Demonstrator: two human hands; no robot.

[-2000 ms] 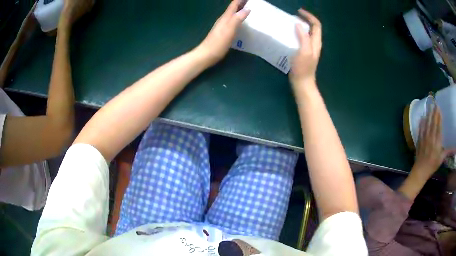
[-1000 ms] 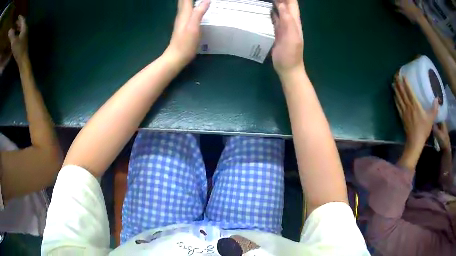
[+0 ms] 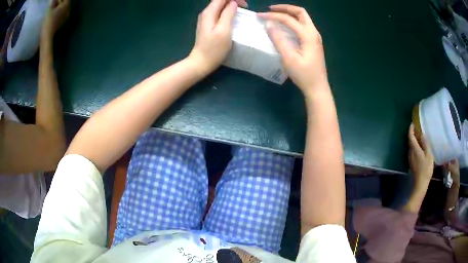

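Observation:
A white paper stack or small carton with small printed text near its lower right corner is at the top centre, over the green table. I cannot tell whether it touches the table. My left hand grips its left side, with the fingertips at its top left corner. My right hand is at its right side, with bent, slightly blurred fingers over the top face. Part of the top face is hidden behind my right fingers.
The dark green table has a pale metal edge. At the right, a person holds a white round unit with a tan band and brown oval. At the left, another person's hand holds a white unit with a dark oval.
The white item is now more tilted, and my right fingers have moved from its side onto its top. The left person's white unit is back in view; the right person's unit has turned.

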